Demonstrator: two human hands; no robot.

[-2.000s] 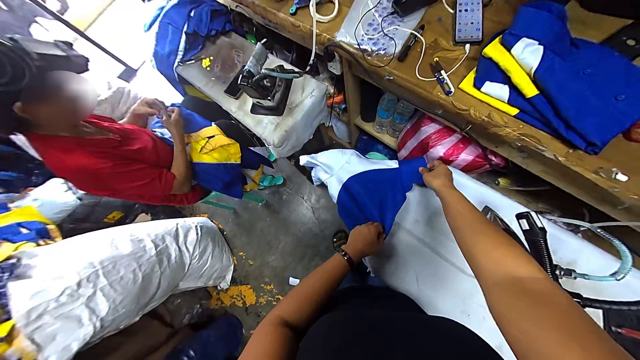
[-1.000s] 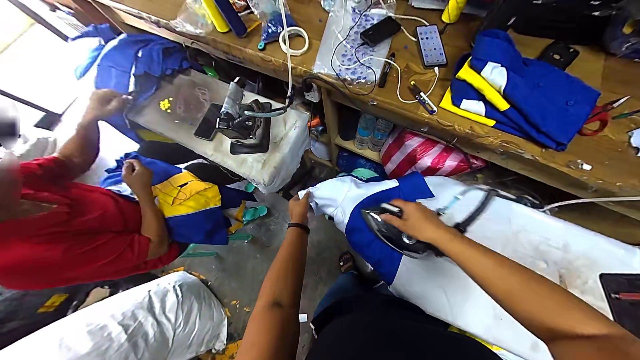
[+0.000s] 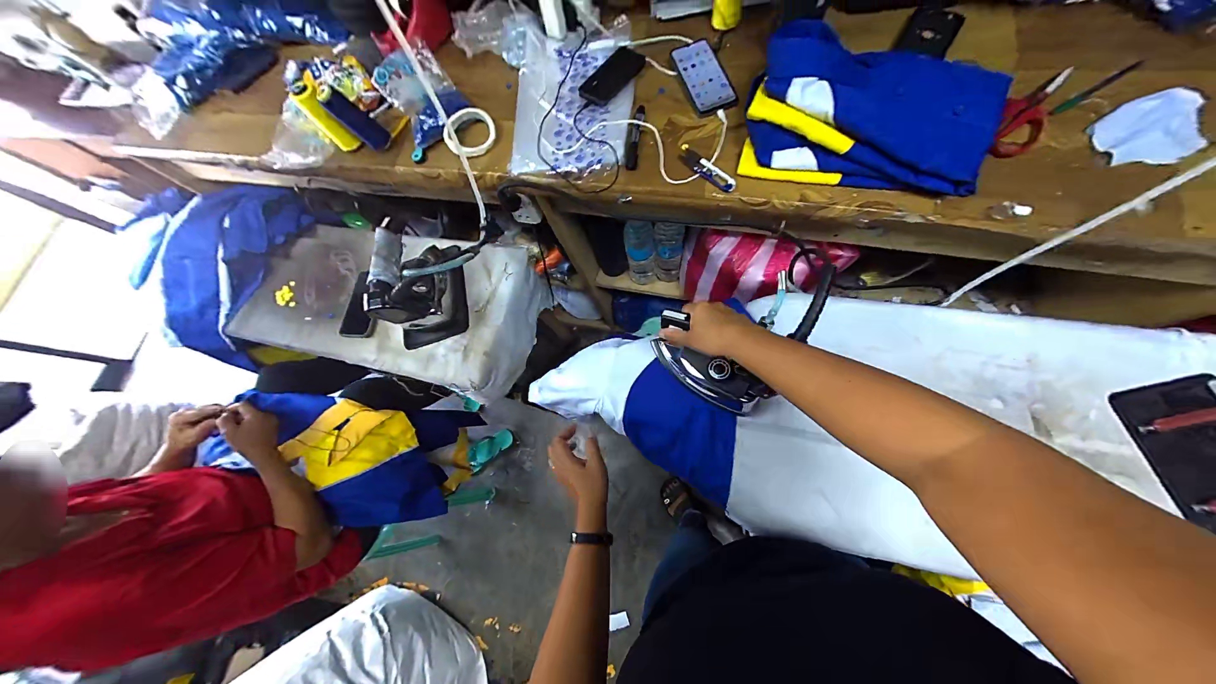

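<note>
My right hand [image 3: 714, 331] grips the handle of a black electric iron [image 3: 712, 375], which rests on a blue and white garment [image 3: 676, 427]. The garment lies over the near left end of a long ironing board with a white cover [image 3: 893, 380], its white part hanging past the end. My left hand [image 3: 578, 461] is in the air just below that white part, fingers apart and curled, holding nothing. The iron's dark cord rises from its back end.
A seated person in red [image 3: 190, 560] handles blue and yellow cloth at left. A second iron [image 3: 418, 294] stands on a padded table [image 3: 503, 313]. The wooden workbench [image 3: 665, 195] bears a phone [image 3: 704, 76], folded blue garments [image 3: 883, 114] and red-handled scissors [image 3: 1021, 123].
Two seconds ago both hands were on the garment; one second ago my right hand held the iron on it and my left hand was at its white end. My left hand has since let go.
</note>
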